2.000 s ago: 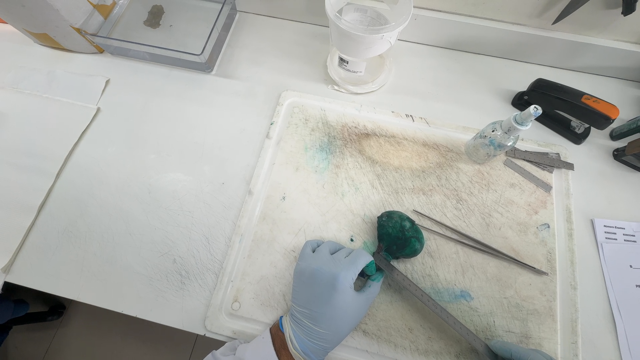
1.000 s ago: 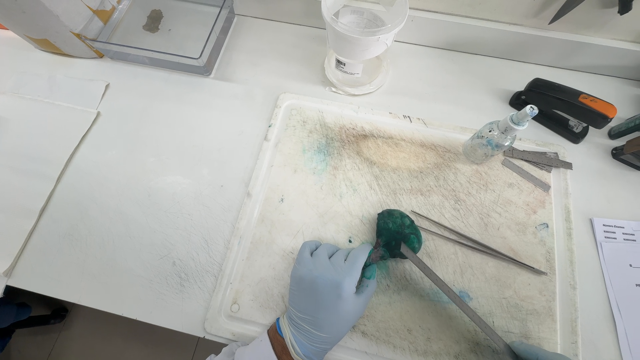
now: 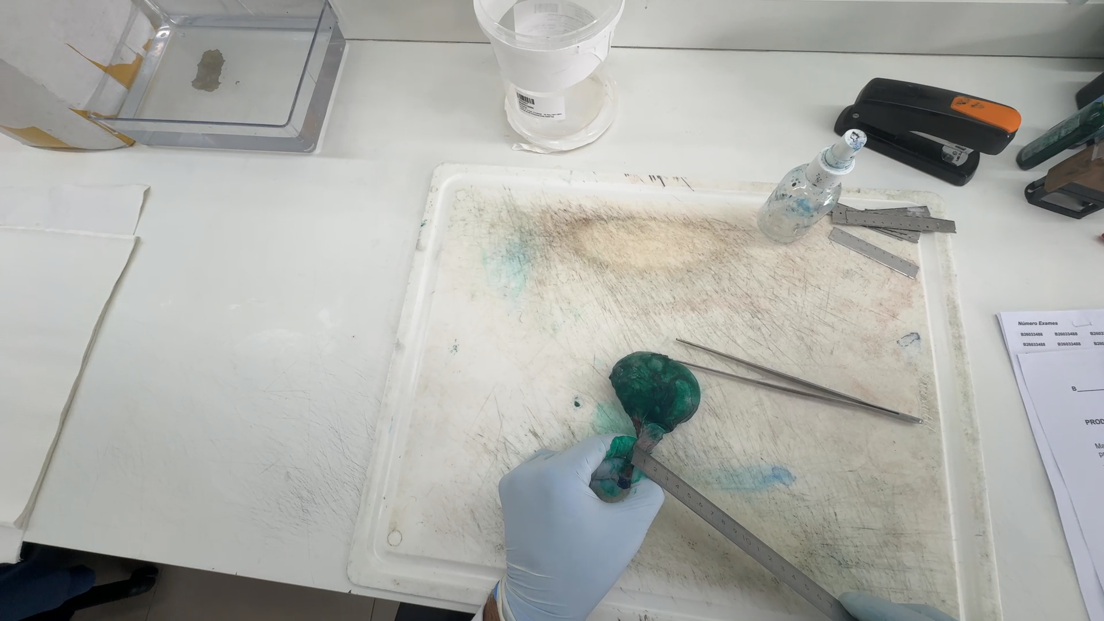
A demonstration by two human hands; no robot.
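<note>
A green-stained tissue specimen [image 3: 655,390] lies on the scratched white cutting board [image 3: 483,362], its rounded part toward the middle. My left hand [image 3: 573,517], in a pale blue glove, pinches the specimen's narrower lower end between thumb and fingers. At the bottom right edge my gloved right hand [image 3: 893,607] is only partly in view, closed on the end of a long metal ruler [image 3: 742,533]. The ruler's far end touches the specimen's narrow part beside my left fingertips. Metal tweezers [image 3: 798,381] lie just right of the rounded part.
At the board's upper right are a stained spray bottle [image 3: 795,203] and several short metal rulers [image 3: 893,221]. A stapler [image 3: 927,129], a clear plastic tub [image 3: 552,52] and a clear tray [image 3: 224,86] stand behind. Papers [image 3: 1056,405] lie right, white sheets [image 3: 60,345] left.
The ruler's tip has moved from the rounded part of the specimen down to its narrow part, near my left fingers. My left hand still holds the lower end.
</note>
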